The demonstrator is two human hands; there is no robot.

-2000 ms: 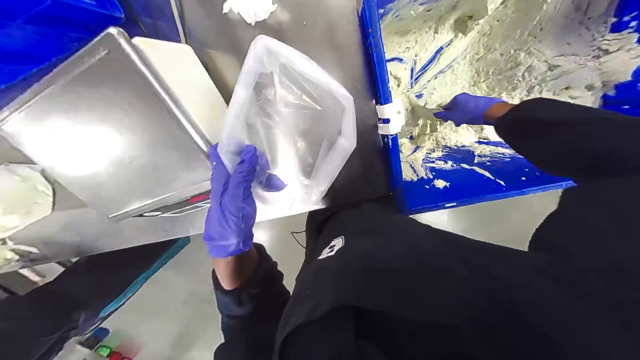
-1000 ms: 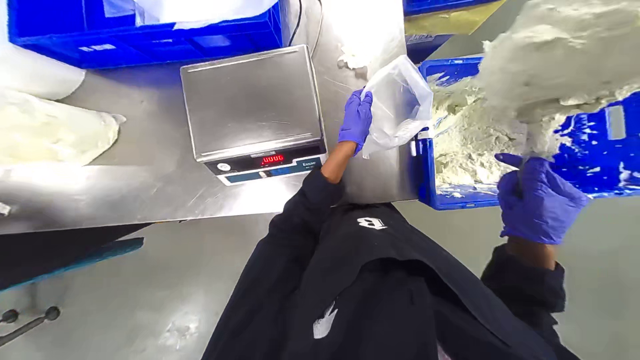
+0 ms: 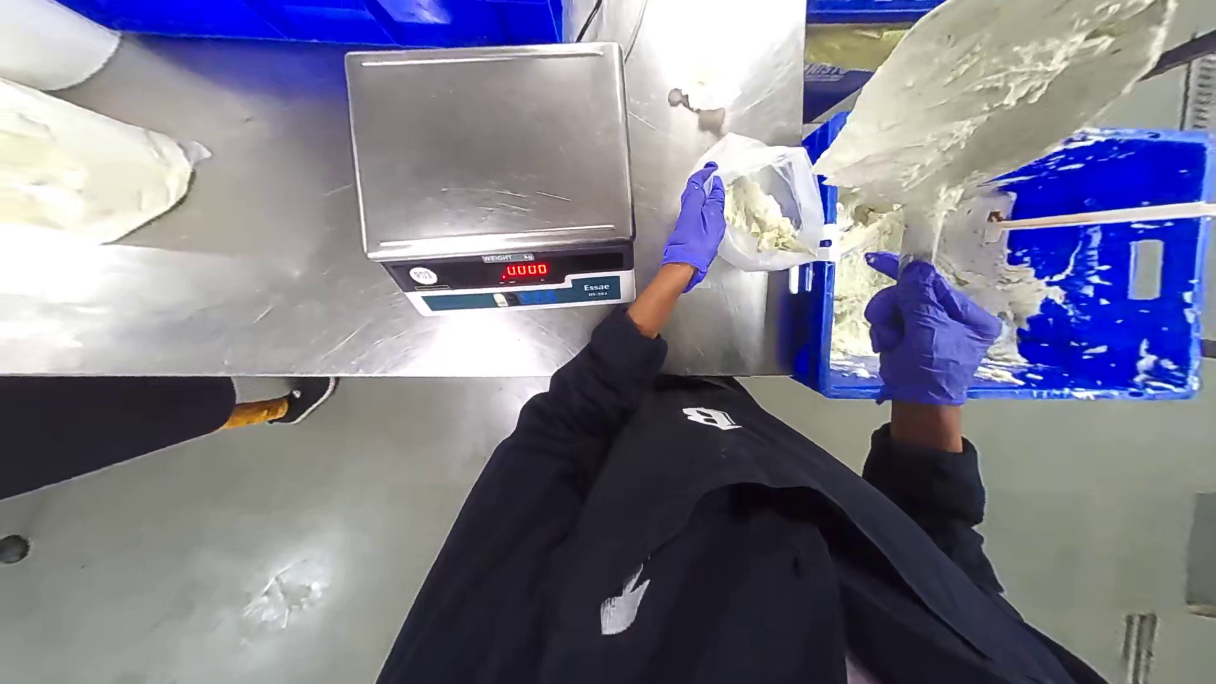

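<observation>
My left hand [image 3: 698, 223], in a purple glove, grips the near left side of a clear plastic bag [image 3: 807, 195] with pale, lumpy paste [image 3: 760, 217] inside. In my purple-gloved right hand [image 3: 926, 328] is the handle of a broad, paste-coated scoop or paddle [image 3: 988, 90], its wide end raised over the far side of a blue plastic crate [image 3: 1140, 388]. More of the pale paste [image 3: 855, 313] lies in the crate's left part. The bag's right edge meets the crate's left wall.
An Essae weighing scale [image 3: 489, 152] with a steel platform stands left of the bag on the steel table [image 3: 237, 313]. A filled plastic bag [image 3: 85, 171] lies at far left. Blue crates [image 3: 313, 19] line the back. A light stick [image 3: 1111, 217] crosses the crate. Another person's leg [image 3: 104, 427] shows lower left.
Pale paste is now in the bag, which looked empty before. The scoop, loaded with a thick heap one second ago, now carries only a smeared coating. My left hand has kept hold of the bag.
</observation>
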